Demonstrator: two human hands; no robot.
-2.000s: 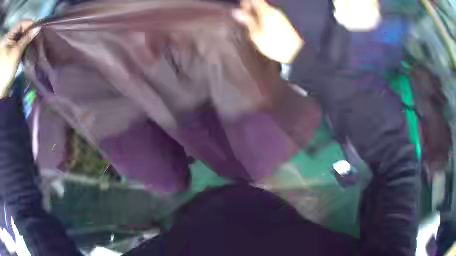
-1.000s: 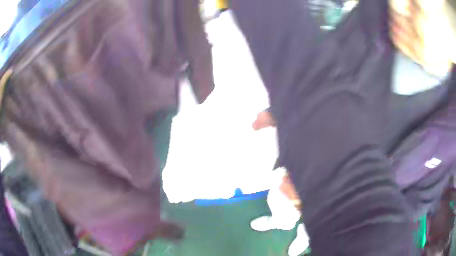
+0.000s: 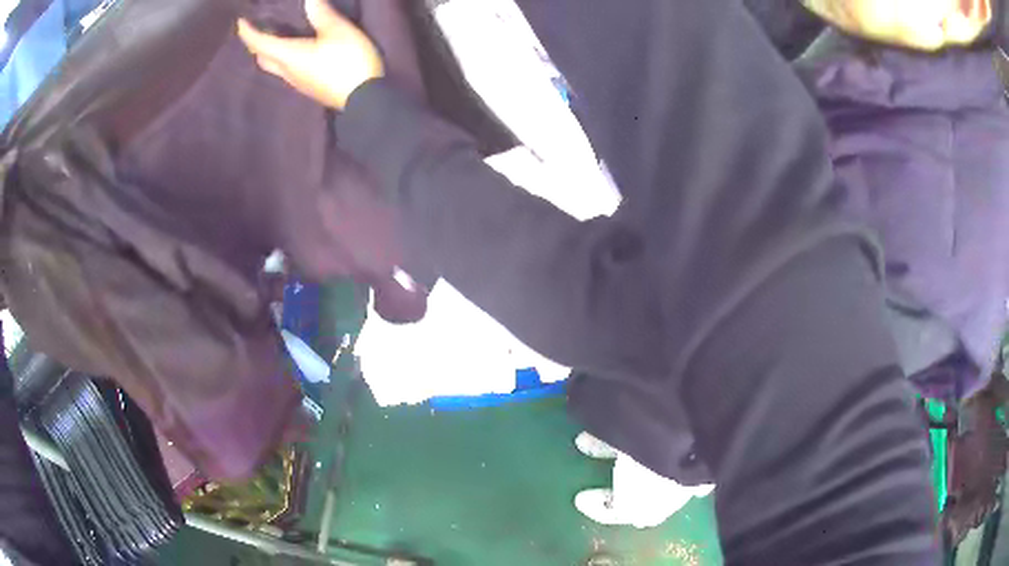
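A dark brown garment with a soft sheen (image 3: pixel 210 144) fills the left and upper left, hanging in folds to a purplish lower end. A bare hand in a dark sleeve, probably my right hand (image 3: pixel 321 58), lies against its upper part with thumb and finger spread. Its sleeve runs down right and merges with a broad dark sleeve or body, so whose it is stays uncertain. The fingertips blend into dark cloth; whether they grip is unclear. My left hand is not visible.
A person in a purple quilted top (image 3: pixel 929 199) stands at the right. White shoes (image 3: pixel 620 503) show on the green floor (image 3: pixel 454 475). An overexposed white surface (image 3: pixel 420 354) with a blue lower edge is at centre. Black ribbed material (image 3: pixel 94 464) is lower left. Brown cloth (image 3: pixel 979 453) hangs lower right.
The view has swung right since the oldest frame, where two hands held the garment spread. The garment now hangs at the left, and a hand and forearm have come across onto it since the middle frame.
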